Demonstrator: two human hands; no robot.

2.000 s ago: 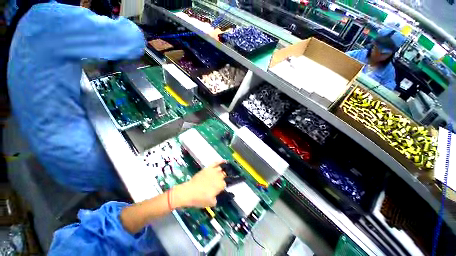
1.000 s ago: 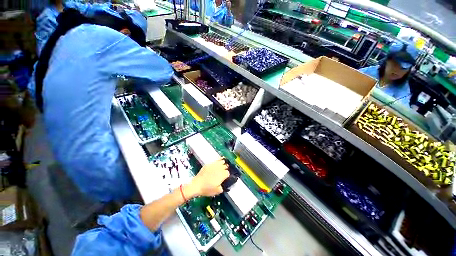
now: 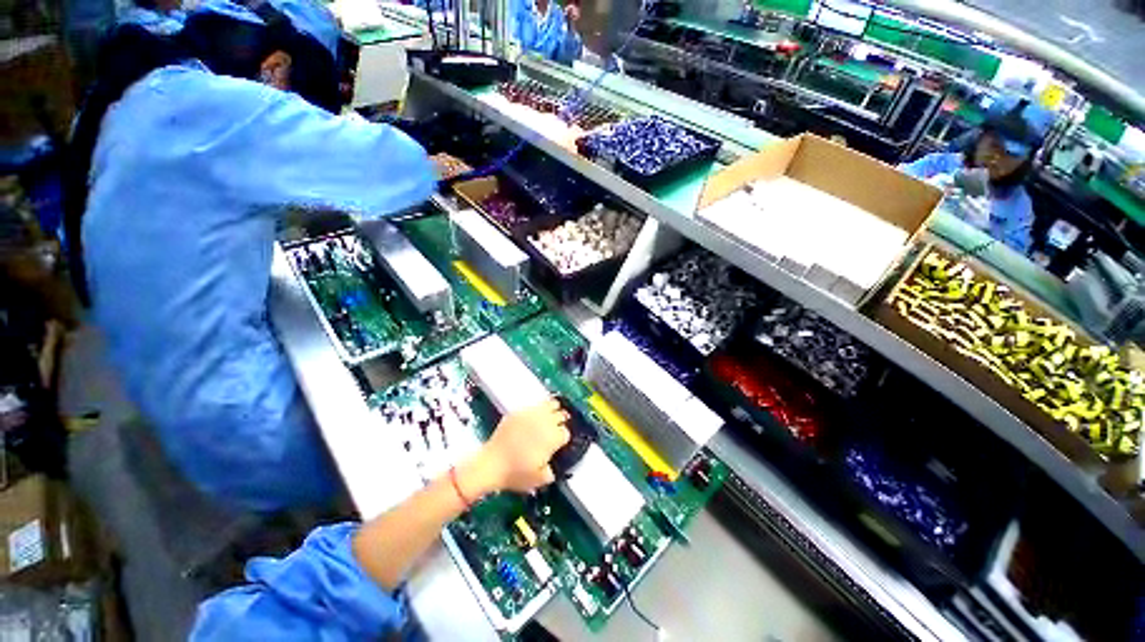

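My left hand [image 3: 531, 447], with a thin red string at the wrist, reaches from the lower left over the near green circuit board [image 3: 542, 341]. Its fingertips are at the gap between two long pale blocks [image 3: 600, 492]. Dark shapes [image 3: 574, 439] show at the fingers; whether they are finger cots or held parts cannot be told. A finned silver heatsink [image 3: 653, 401] with a yellow strip stands upright on the board, to the right of the hand. Many small white and dark parts [image 3: 427, 408] stand at the board's left side. My right hand is not in view.
Another board [image 3: 358, 320] lies further up the line, beside a person in a blue smock [image 3: 188, 276]. Bins of red [image 3: 766, 399], blue [image 3: 902, 495] and grey parts [image 3: 693, 301] sit under the shelf. A cardboard box of yellow-and-black parts [image 3: 1017, 351] stands on it.
The view has shifted, so the boards and bins sit differently in the picture than in the oldest frame. My left hand stays over the same part of the board.
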